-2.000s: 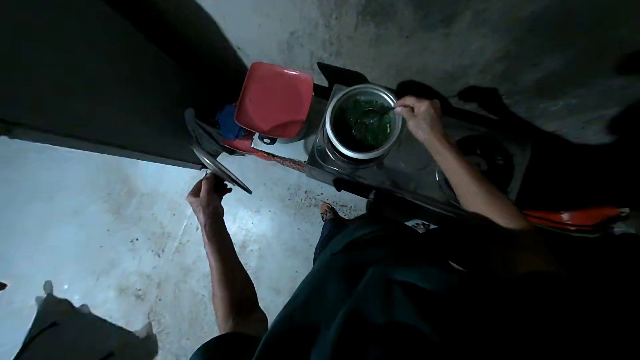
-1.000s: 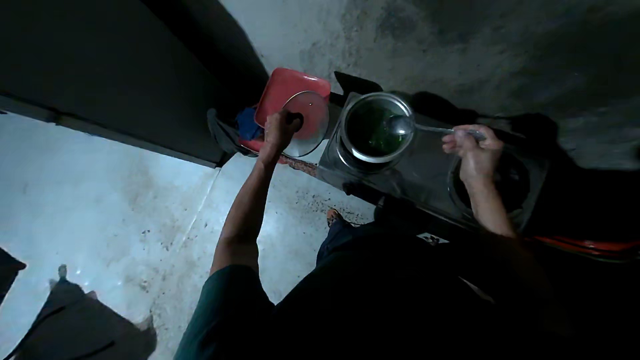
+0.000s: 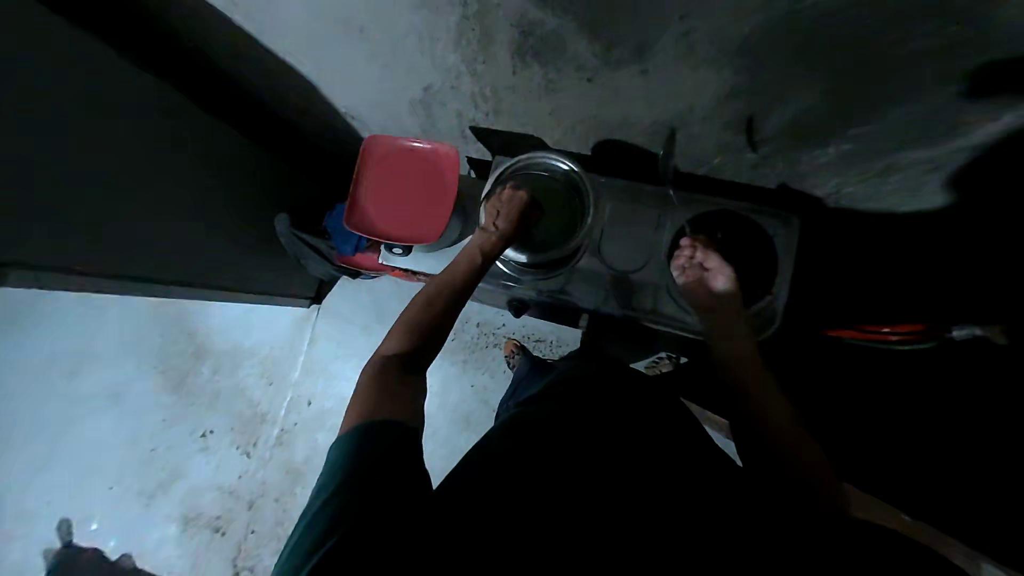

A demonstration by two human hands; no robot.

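Note:
My left hand point(image 3: 507, 211) is closed on the knob of a glass lid point(image 3: 552, 212), which sits on or just over the metal pot point(image 3: 590, 210). The knob itself is hidden under my fingers, and the pot's contents are a dim green through the glass. At the right, over the dark second burner point(image 3: 748, 256), my right hand point(image 3: 698, 264) holds the handle of a metal ladle point(image 3: 668, 156), whose bowl points up and away from me. The pot stands on the left side of a gas stove point(image 3: 632, 232).
A red square plate point(image 3: 404, 190) lies left of the pot, with blue cloth point(image 3: 344, 234) beside it. A dark cabinet or wall point(image 3: 160, 176) borders the left. A foot point(image 3: 513, 352) is on the pale floor below. Red-rimmed cookware point(image 3: 884, 334) lies at the right.
My left hand has brought the glass lid from over the red plate to the pot. My right hand has moved the ladle out of the pot, to the right.

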